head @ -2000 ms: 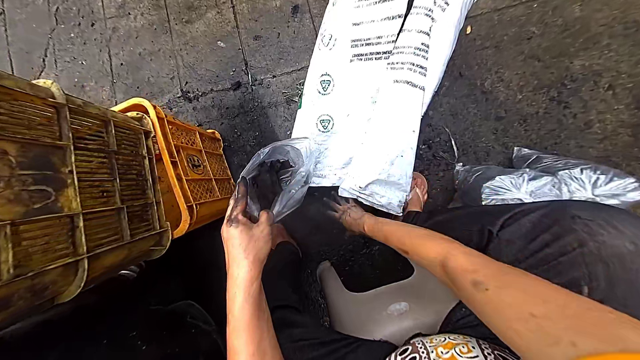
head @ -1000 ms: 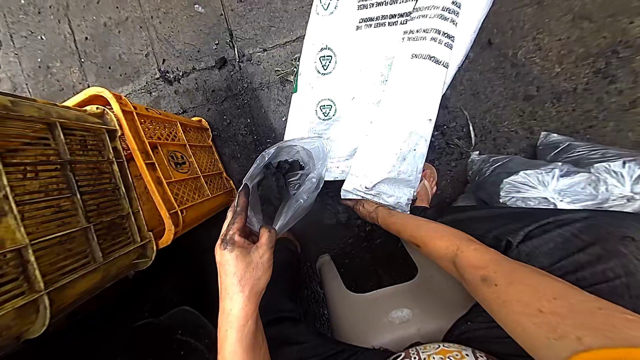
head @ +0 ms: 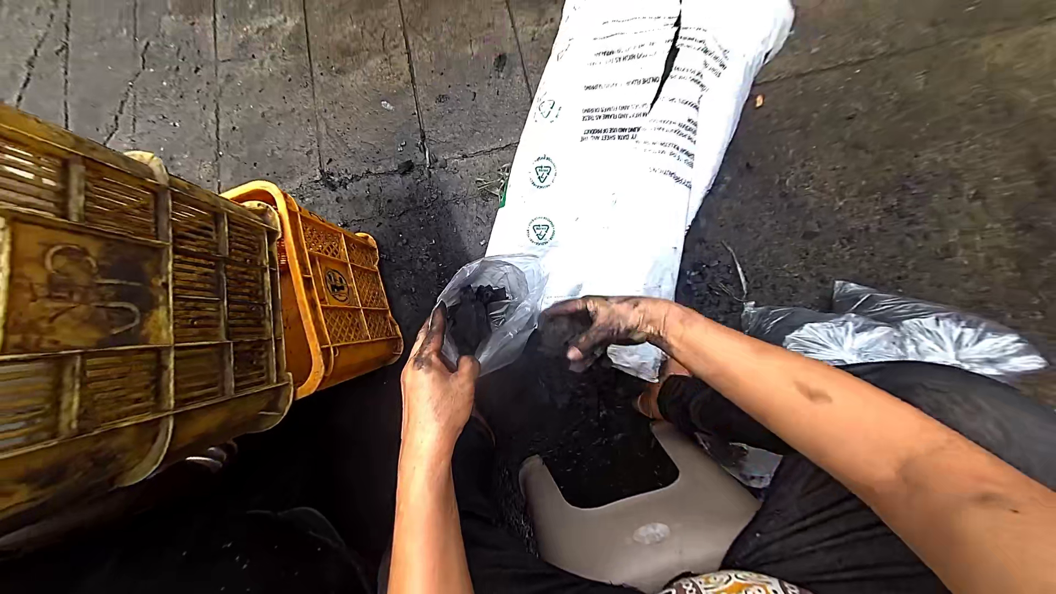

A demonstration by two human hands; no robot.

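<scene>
A clear plastic bag (head: pixel 516 309) with black charcoal pieces (head: pixel 474 318) in it stands with its mouth open. My left hand (head: pixel 437 367), its fingers blackened, grips the near left edge of the bag. Just right of the bag is my right hand (head: pixel 606 326), sooty and curled, over a dark heap of charcoal (head: pixel 569 396). A blackish lump shows at its fingers, but whether it is held is not clear. Behind both hands lies a white printed sack (head: pixel 602 206), its near end by my right hand.
Stacked at the left are a dirty yellow plastic crate (head: pixel 198 330) and an orange crate (head: pixel 351 297). Filled clear bags (head: pixel 899 334) lie at the right beside my leg. A beige plastic piece (head: pixel 635 536), perhaps a stool, is between my legs on the ground.
My right hand, partly hidden under the near end of the white sack a second ago, has come up beside the bag's mouth. My left hand keeps its hold on the bag.
</scene>
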